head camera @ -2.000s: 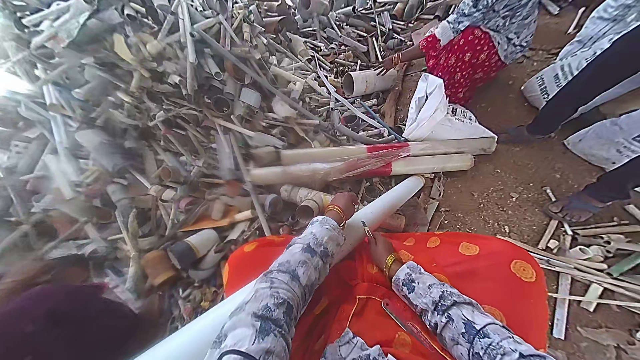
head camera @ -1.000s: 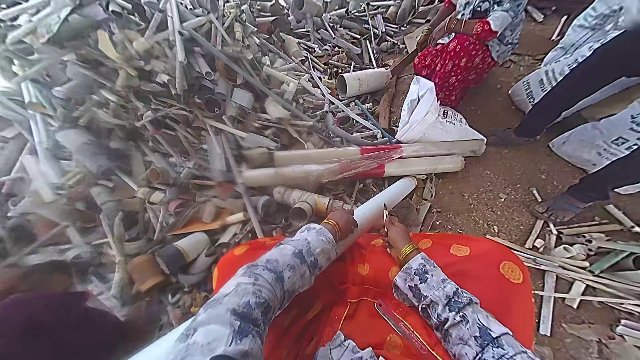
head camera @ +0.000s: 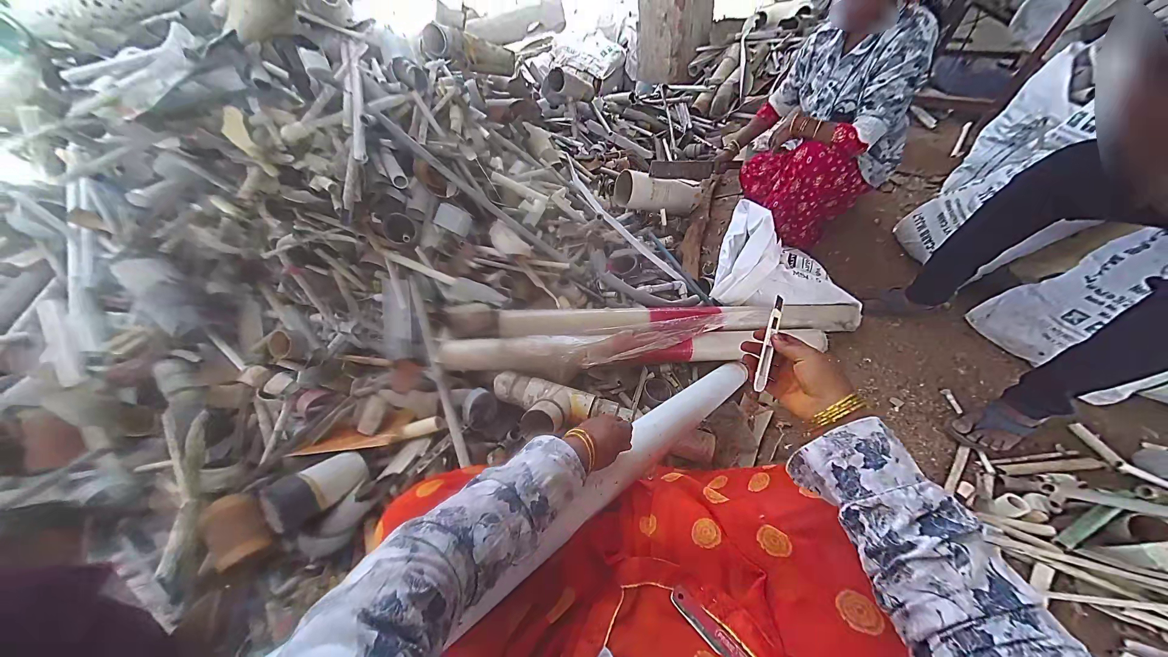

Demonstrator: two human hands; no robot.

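A long white plastic pipe (head camera: 630, 456) lies slantwise across my lap, its far end pointing away to the right. My left hand (head camera: 604, 440) rests against the pipe's left side with curled fingers; whether it grips the pipe is hard to tell. Just right of the pipe's far end, my right hand (head camera: 801, 372) is raised and holds a small white utility knife (head camera: 769, 347) upright between thumb and fingers. A second, dark-handled tool (head camera: 701, 622) lies on the orange cloth (head camera: 712, 538) over my lap. Past the pipe lie two cream tubes with red bands (head camera: 593, 321), partly in clear film.
A big heap of scrap plastic pipes (head camera: 301, 201) fills the left. White sacks bearing writing (head camera: 785, 274) stand ahead and at the right. One person (head camera: 849, 100) crouches at the back; another person's leg (head camera: 1022, 219) is at the right. Thin strips (head camera: 1086, 538) lie lower right.
My right hand has moved forward to beyond the pipe's far end, raising the knife. My left hand stays by the pipe. The view has tilted up somewhat.
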